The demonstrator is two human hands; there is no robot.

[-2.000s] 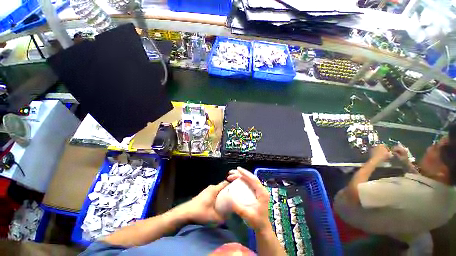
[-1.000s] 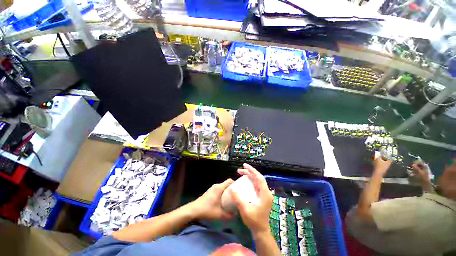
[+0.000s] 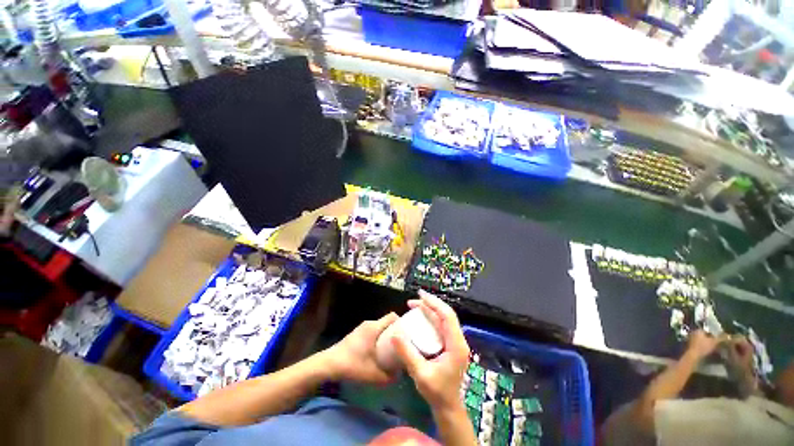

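Note:
A pale whitish-pink cylinder or cup (image 3: 416, 335) is held between both hands over the lap, with a darker opening at its lower right edge. My left hand (image 3: 361, 350) wraps its left side. My right hand (image 3: 440, 357) wraps its right side, with the fingers over the top. Part of it is hidden by the fingers. Several wired green circuit boards (image 3: 447, 264) lie on the near left part of stacked black sheets (image 3: 505, 253) beyond the hands.
A blue bin of white pieces (image 3: 160, 359) is at left; a blue perforated basket with green boards (image 3: 575, 392) is at right. A small black fan (image 3: 321, 243) and metal fixture (image 3: 373, 228) stand behind. A black sheet (image 3: 261, 139) stands upright. Another person's arms (image 3: 679, 370) work at far right.
The view has turned, so the bench scene sits lower and farther right. Both hands still hold the pale object, which is tilted differently. The other person's hands have moved.

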